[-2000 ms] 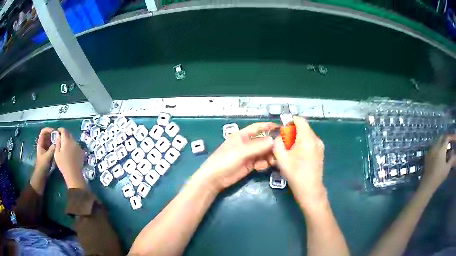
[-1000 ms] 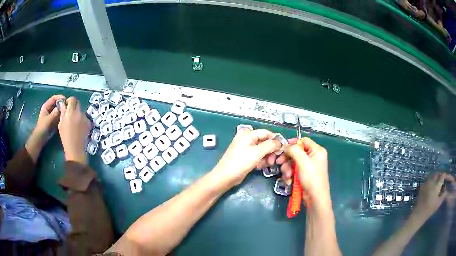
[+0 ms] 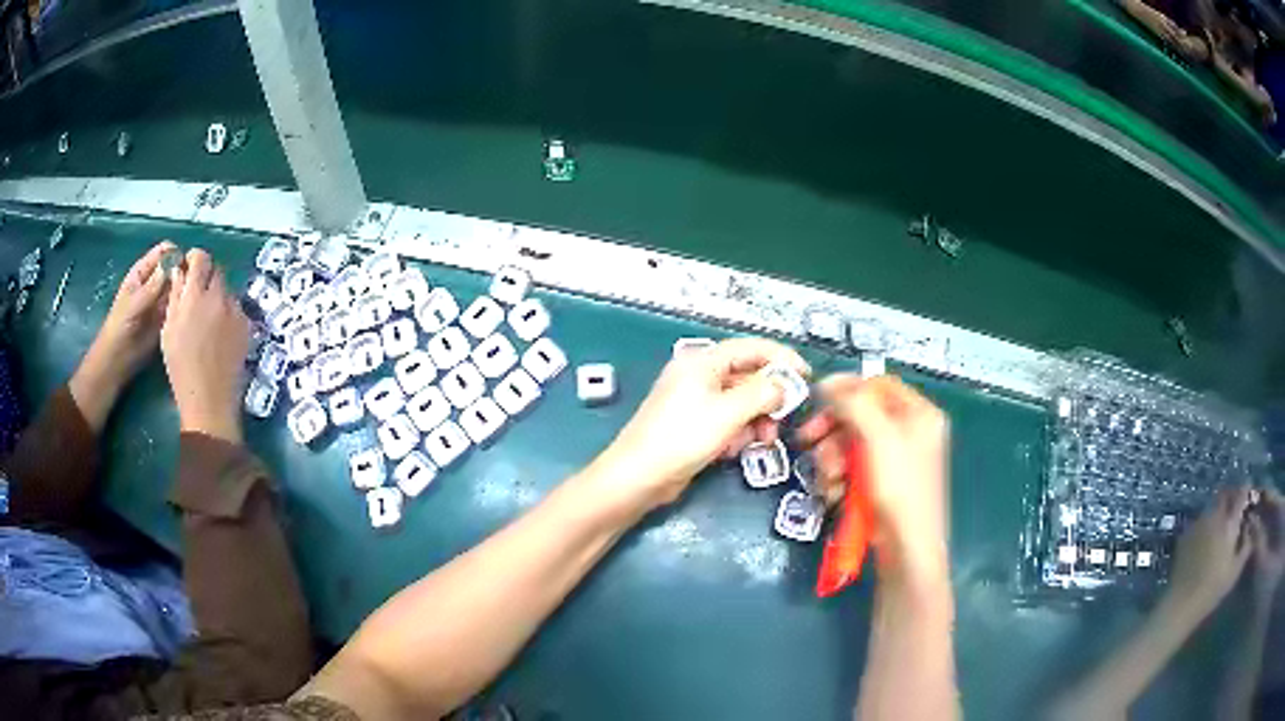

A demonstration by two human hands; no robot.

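My left hand (image 3: 705, 416) holds a small white-grey square housing (image 3: 785, 393) between thumb and fingertips. My right hand (image 3: 895, 451), slightly blurred, is just right of it and holds an orange-handled tool (image 3: 848, 535), its handle pointing down toward me. The tool's tip is hard to make out. Two more housings lie below the hands, one by my left fingers (image 3: 764, 464) and one nearer me (image 3: 799, 516). Another housing (image 3: 693, 347) is partly hidden behind my left hand.
Many housings (image 3: 448, 348) lie left, with a single one (image 3: 596, 382) apart. A grey post (image 3: 306, 120) rises at the pale rail (image 3: 634, 282). Small parts sit on the green belt. Neighbours' hands work at far left and beside the clear blister tray (image 3: 1050, 493) at right.
My right hand has turned the orange tool from pointing up to handle-down, and has now shifted slightly right from the housing. The view has turned and two housings below the hands show more fully.
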